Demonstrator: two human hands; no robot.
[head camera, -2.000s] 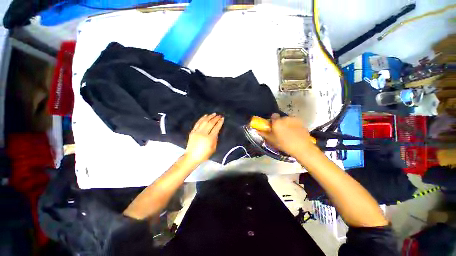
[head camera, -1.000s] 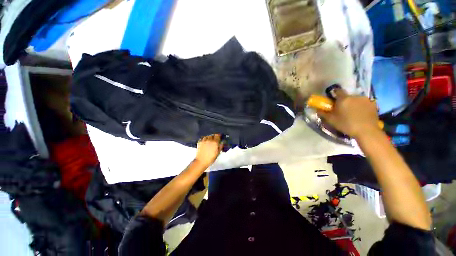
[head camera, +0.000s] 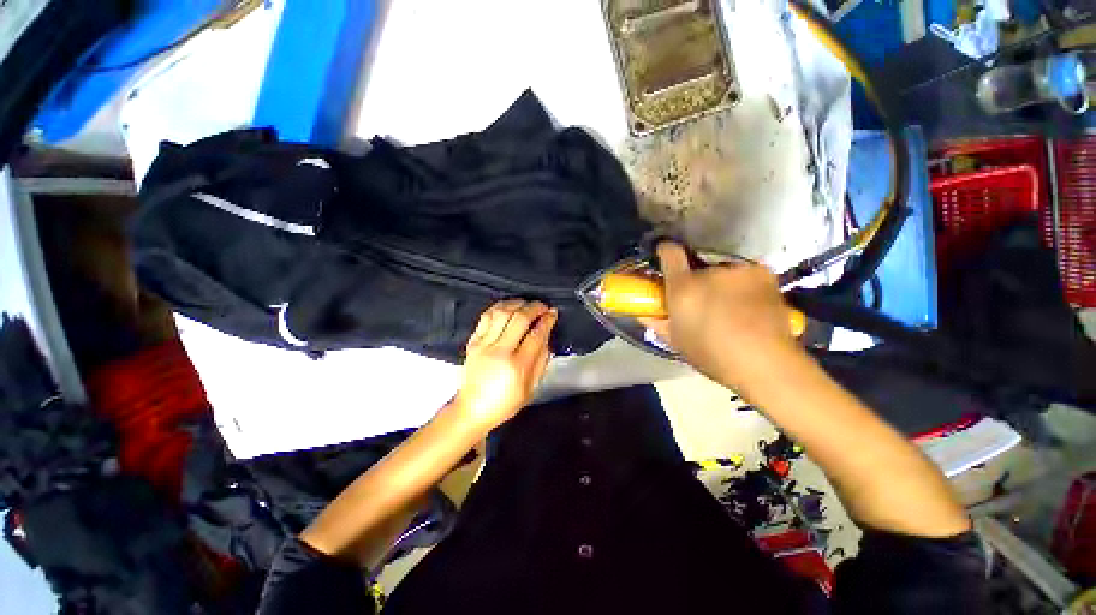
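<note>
A black garment (head camera: 397, 258) with thin white stripes lies spread over the white cloth-covered table. Any board inside it is hidden. My right hand (head camera: 721, 306) is closed around the orange-yellow handle of the steam iron (head camera: 630, 292). The iron's pointed metal tip faces left, on the garment's right end. My left hand (head camera: 508, 358) lies on the garment's near edge, just left of the iron's tip. Its fingers are close together and bent; I cannot tell whether they pinch the cloth.
The brownish metal iron rest (head camera: 673, 63) stands beyond the iron. A blue bar (head camera: 315, 72) crosses the table at the back left. A dark and yellow hose (head camera: 887, 108) curves at right, by a blue tray (head camera: 904, 240). Red baskets (head camera: 988, 198) stand farther right.
The iron has moved left from the bare tabletop onto the garment's right end. My left hand now lies flatter over the near edge. Earlier, the garment's position and visible folds had also changed.
</note>
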